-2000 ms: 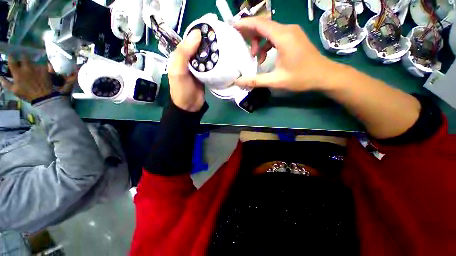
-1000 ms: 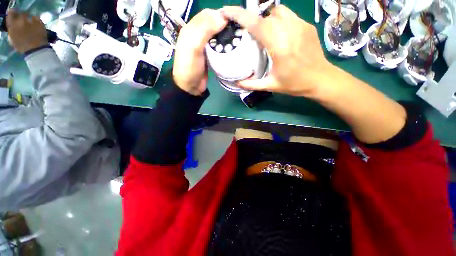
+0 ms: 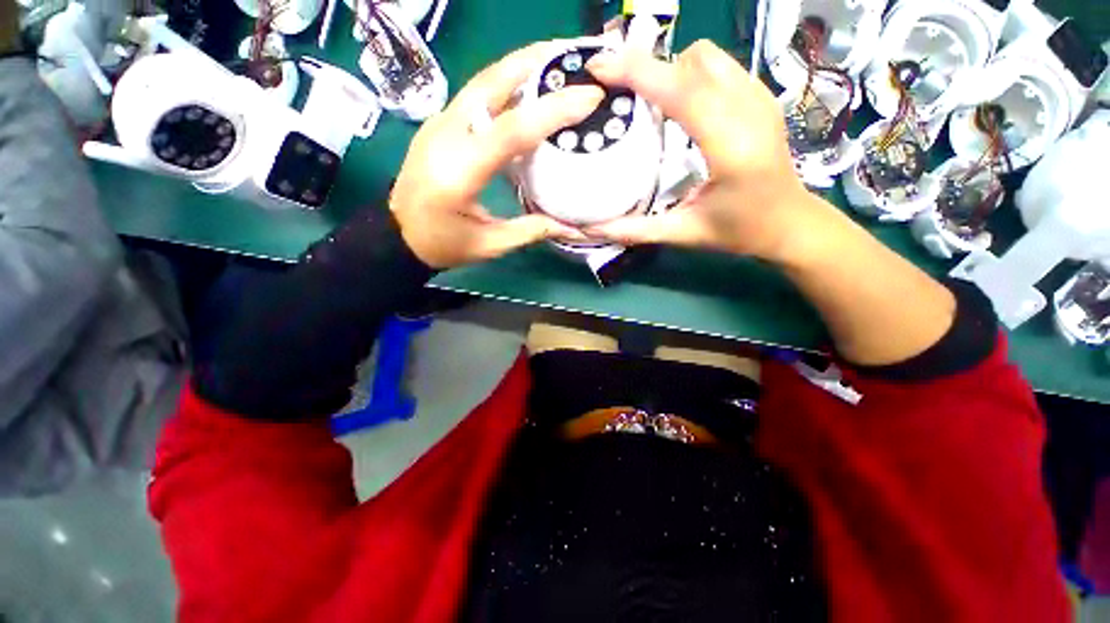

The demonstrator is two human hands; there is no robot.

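Observation:
A white camera ball head (image 3: 594,183) with a round black LED face pointing up is between my hands, over the near edge of the green bench. My left hand (image 3: 469,164) is around its left side, fingers over the black face and thumb low at the front. My right hand (image 3: 736,164) is around its right side, fingertips at the top and thumb low at the front. Part of the camera's body with a dark face (image 3: 612,264) shows beneath the ball. My palms and the ball's back are hidden.
A closed camera unit (image 3: 231,140) lies at the left on the green bench (image 3: 730,286). Open ball housings with wires (image 3: 895,170) stand at the right. Another open housing (image 3: 408,73) lies behind my left hand. A person's grey sleeve (image 3: 55,280) is at the far left.
My left fingers have moved onto the black face, and both thumbs now meet low at the ball's front. The view has shifted right, showing more open units. The neighbour's hand has left the view.

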